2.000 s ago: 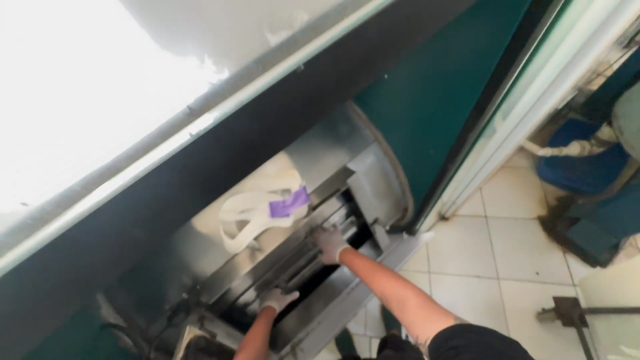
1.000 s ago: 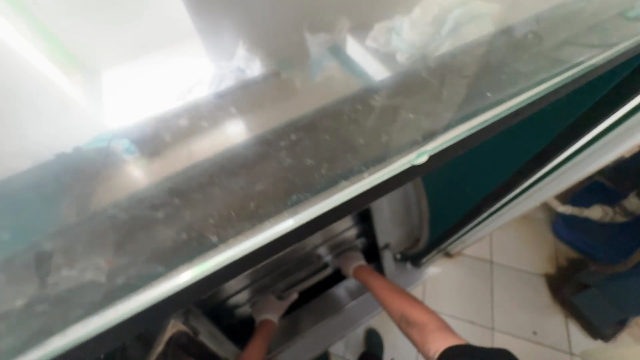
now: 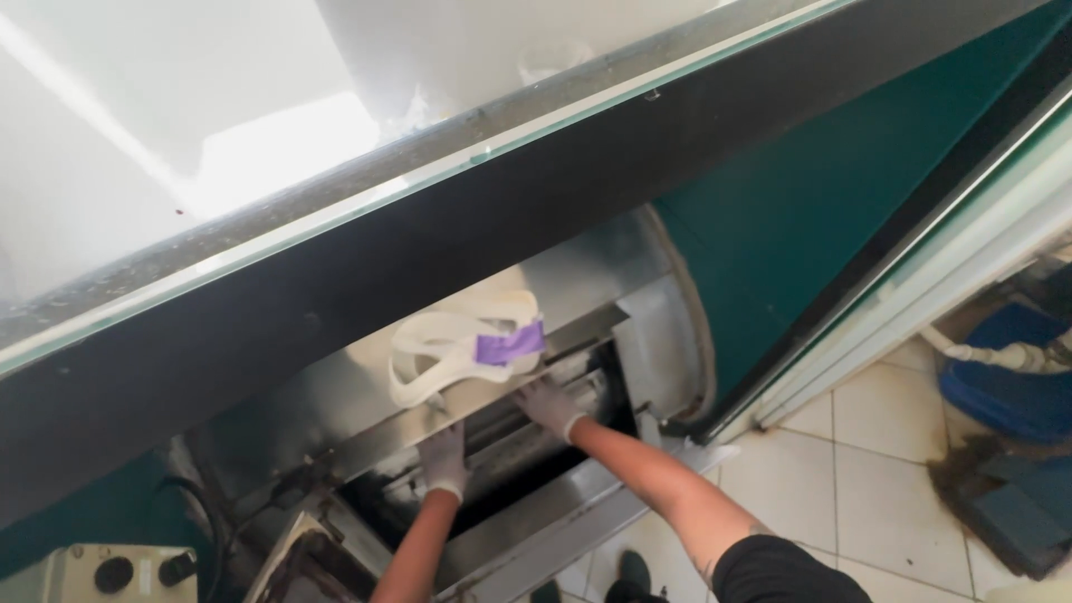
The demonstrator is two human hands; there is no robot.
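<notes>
My left hand [image 3: 444, 461], in a pale thin glove, lies at the upper edge of a rectangular opening [image 3: 502, 444] in a rounded metal machine. My right hand [image 3: 548, 407], gloved alike, rests farther right at the same edge, its fingertips just below a white looped strap [image 3: 435, 360] with a purple piece [image 3: 509, 344]. The strap lies on the curved metal housing [image 3: 578, 268]. Metal bars show inside the dark opening, between and beyond my hands. Whether my fingers grip the edge or only touch it, I cannot tell.
A glass-edged panel with a dark band [image 3: 469, 243] crosses above the machine. A control box with black knobs [image 3: 113, 574] stands at the lower left. On the right are a white frame [image 3: 904, 352], floor tiles [image 3: 779, 494], a blue container [image 3: 1005, 377] and a pale pipe [image 3: 997, 353].
The strap, hidden behind the panel one second ago, shows again as the view shifts. My left hand has moved up to the opening's upper edge.
</notes>
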